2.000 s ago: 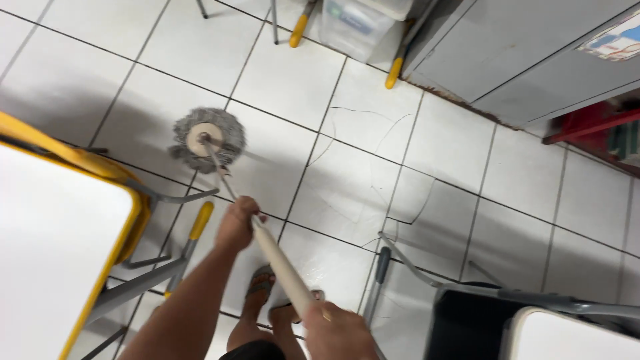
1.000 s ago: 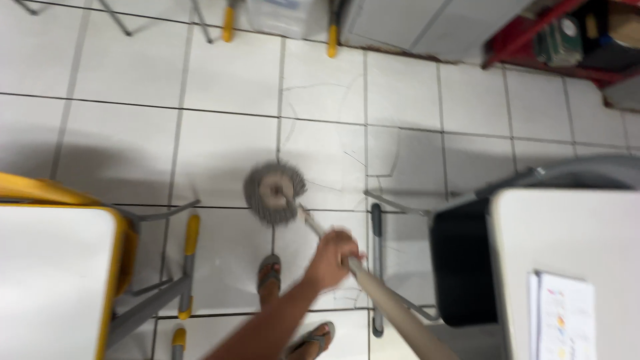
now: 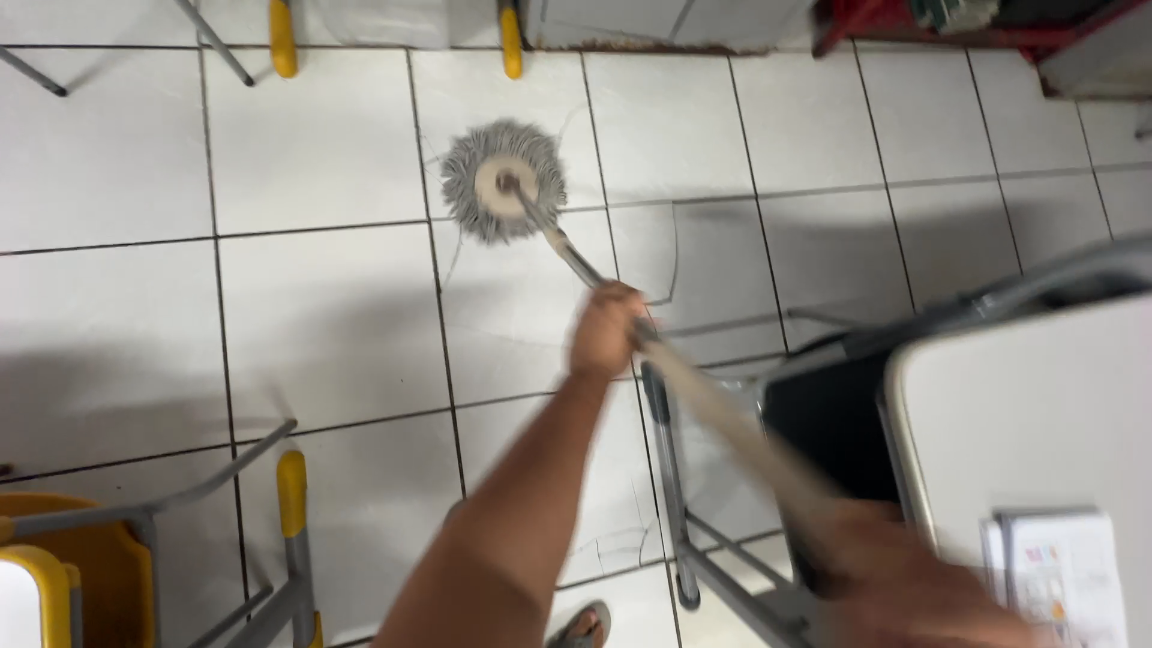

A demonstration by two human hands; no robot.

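A round mop head [image 3: 504, 183] with grey strands around a pale disc lies on the white tiled floor, upper centre. Its long handle [image 3: 720, 414] runs down to the right. My left hand [image 3: 609, 328] is closed around the lower, metal part of the handle. Farther up the pole, at the lower right, my right hand [image 3: 909, 576] grips the handle; it is blurred.
A grey-framed chair and a white desk top [image 3: 1035, 405] with papers [image 3: 1062, 576] stand at right. A yellow chair [image 3: 99, 558] is at lower left. Yellow-tipped legs [image 3: 283, 40], a grey cabinet [image 3: 657, 22] and a red shelf [image 3: 999, 36] line the top.
The mop head has moved over the floor, toward the cabinet side since one second ago. Both hands have stayed on the handle where seen. The view has shifted.
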